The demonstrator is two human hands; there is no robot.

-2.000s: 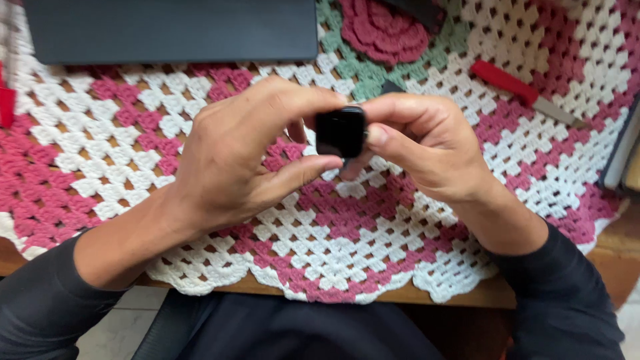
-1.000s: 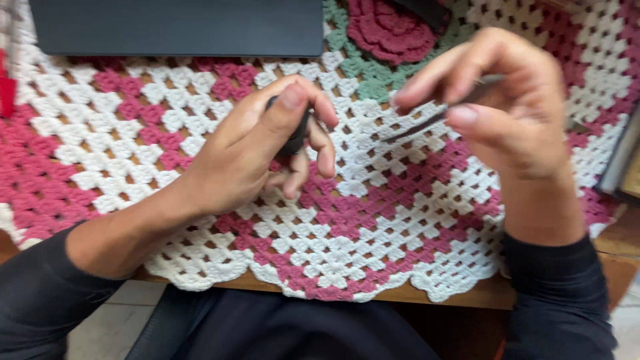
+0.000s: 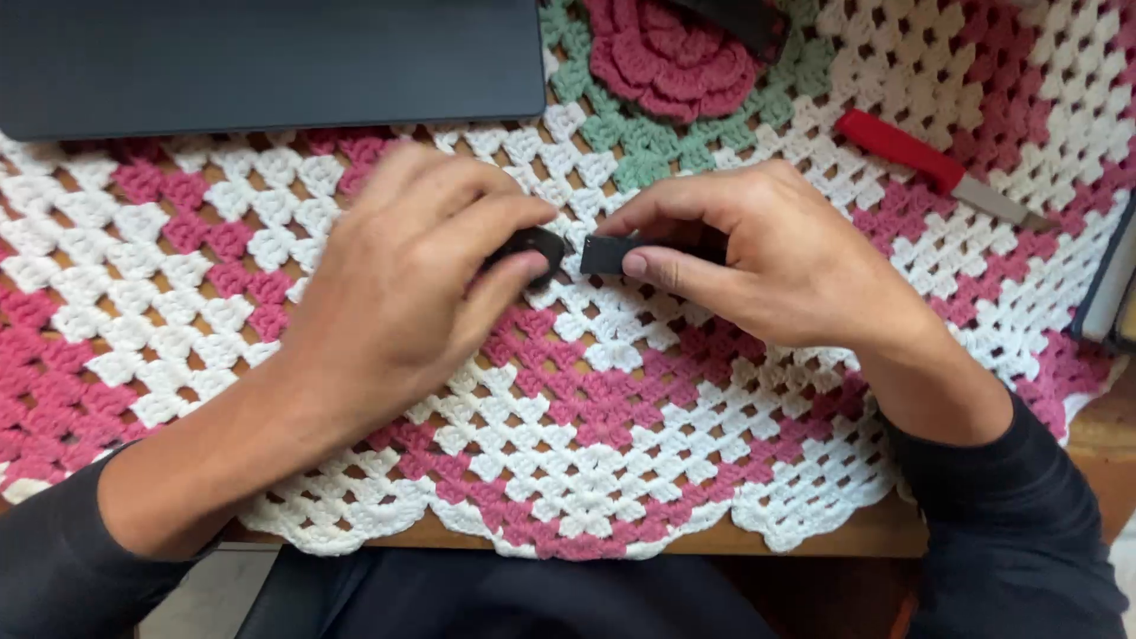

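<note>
My left hand (image 3: 417,266) holds a black smartwatch case (image 3: 540,253) between thumb and fingers, its edge turned toward the right. Just to its right, my right hand (image 3: 754,257) pinches a dark watch band piece (image 3: 605,255), whose squared end points at the case. A small gap lies between the two parts. Fingers cover much of both, so the screen and the rest of the band are hidden. Both hands are above a pink and white crocheted tablecloth (image 3: 612,408).
A dark flat laptop-like device (image 3: 266,71) lies at the upper left. A dark strap (image 3: 737,27) rests on a pink crocheted flower (image 3: 666,67). A red-handled knife (image 3: 905,151) lies at the upper right. Book-like objects (image 3: 1109,284) sit at the right edge.
Two seconds ago both hands were at the watch. One second ago my right hand was apart from it, holding a thin dark strip; now it has come back left, close to the case.
</note>
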